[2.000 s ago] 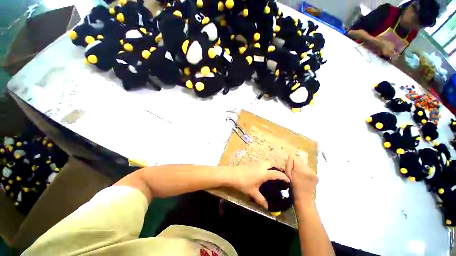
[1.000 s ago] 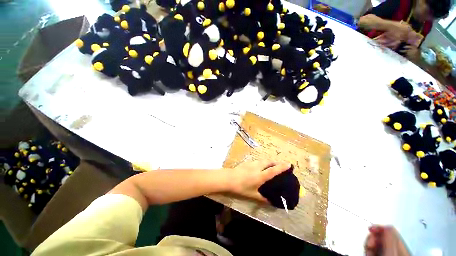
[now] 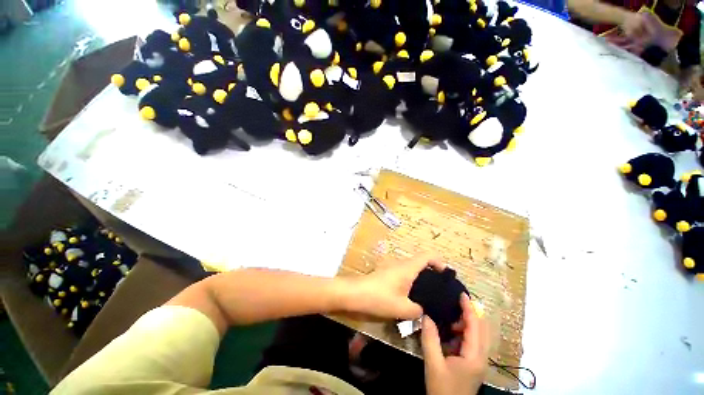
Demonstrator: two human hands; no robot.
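Note:
A black plush penguin [image 3: 440, 296] is held between both hands over the front of the cardboard work board [image 3: 455, 224]. My left hand [image 3: 386, 292] grips its left side. My right hand [image 3: 461, 351] holds it from the front right, fingers on the plush. A white label [image 3: 408, 328] sticks out at the lower left of the toy, and a bit of yellow shows at its right. A dark loop of thread or cord [image 3: 525, 376] lies by the board's front right corner. No needle can be made out.
Silver thread snips [image 3: 378, 208] lie at the board's top left. A large penguin pile [image 3: 347, 85] covers the table's far side. More penguins [image 3: 652, 171] lie at right. A carton [image 3: 127, 308] with penguins stands at lower left. Another person's hand [image 3: 637, 29] shows at top right.
My right hand has come back from the far right onto the toy, which has been turned. The dark loop now shows at the board's corner. The view has shifted slightly right.

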